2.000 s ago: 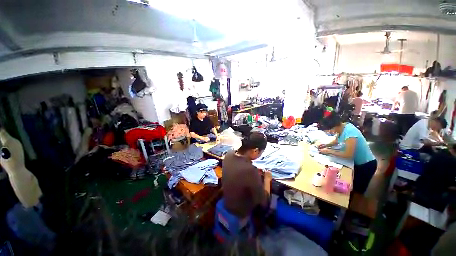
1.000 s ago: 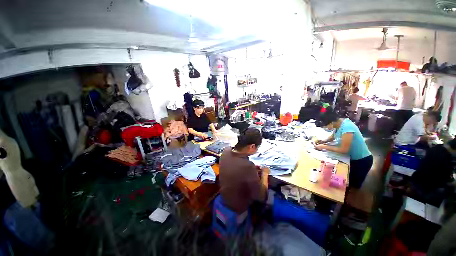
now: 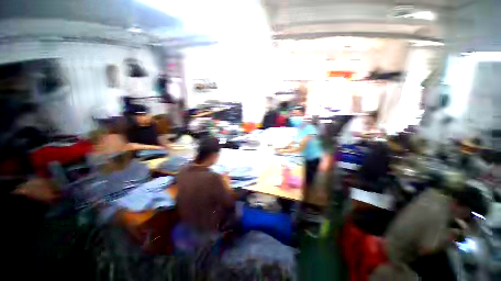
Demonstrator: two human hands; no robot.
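Neither of my hands is in the picture, and the frame is blurred by motion. Nearest in front, a person in a brown top [image 3: 202, 192] sits at the large sorting table [image 3: 283, 192]. Light blue-grey garment pieces [image 3: 236, 169] lie on it in front of that person. More light blue cloth [image 3: 145, 195] lies on a lower brown surface to the left. A pink item [image 3: 290, 179] stands near the table's near right end.
A person in light blue [image 3: 310, 145] stands at the table's right side; another in black [image 3: 144, 129] is at the far left. A person in grey-beige [image 3: 420, 219] bends at the lower right, beside a red thing [image 3: 360, 252]. A blue roll-like thing [image 3: 266, 224] lies under the table.
The view has swung to the right, so the table and people sit further left. The bending person in grey-beige and more of the right side have come into view, and the dress form has left it.
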